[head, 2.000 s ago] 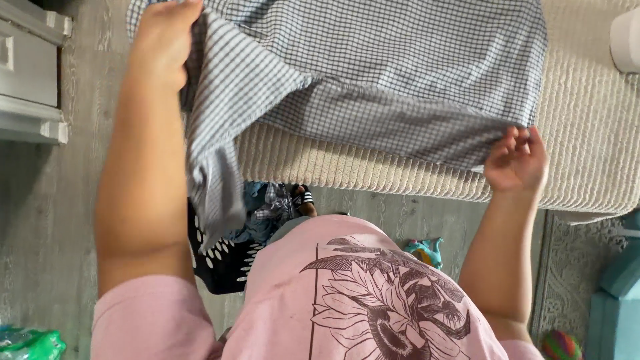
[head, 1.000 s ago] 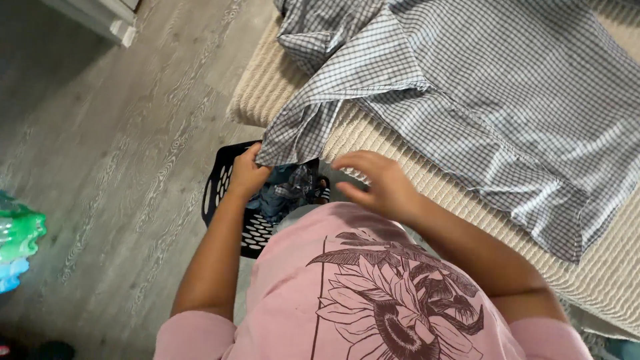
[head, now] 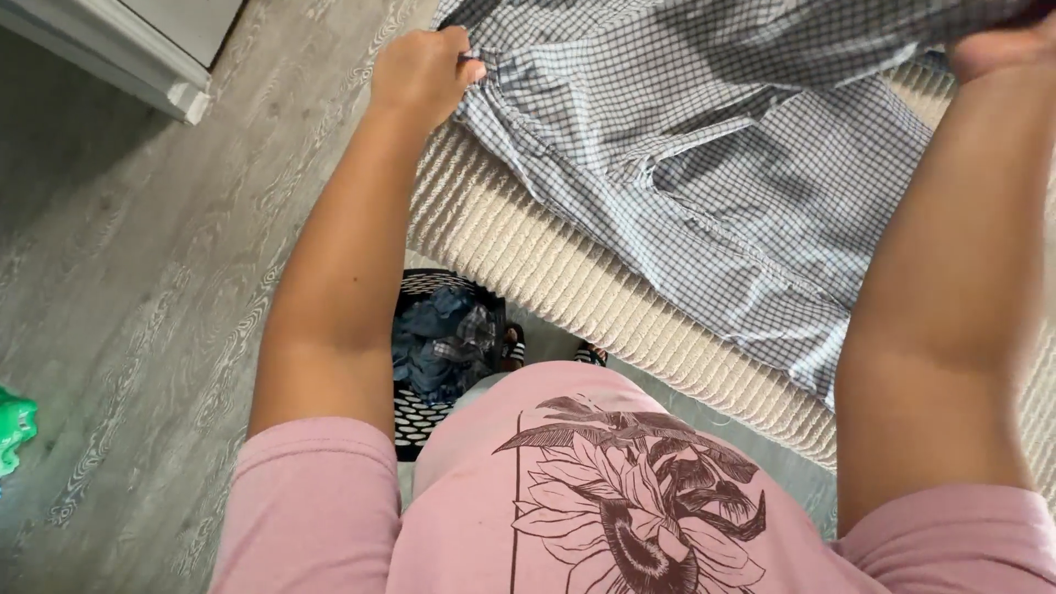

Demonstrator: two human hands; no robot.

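A checked white-and-dark garment [head: 742, 181] lies spread over a ribbed cream cover, its near edge close to the cover's front edge. My left hand [head: 433, 74] is closed on the gathered left edge of the garment, at the top centre-left. At the top right corner my right hand [head: 1006, 49] is under a raised, shadowed part of the same cloth; its fingers are cut off by the frame and covered, so its grip cannot be made out.
The cream ribbed cover [head: 528, 239] ends in front of my body. Below it a black plastic laundry basket [head: 421, 417] with dark clothes stands on the wood-look floor. White furniture [head: 177, 82] is at upper left, and a green plastic thing [head: 15, 429] at far left.
My left hand has gone from the cloth's hanging corner above the basket to its upper left edge. The right hand has moved from near the basket to the far right, and cloth there is now raised.
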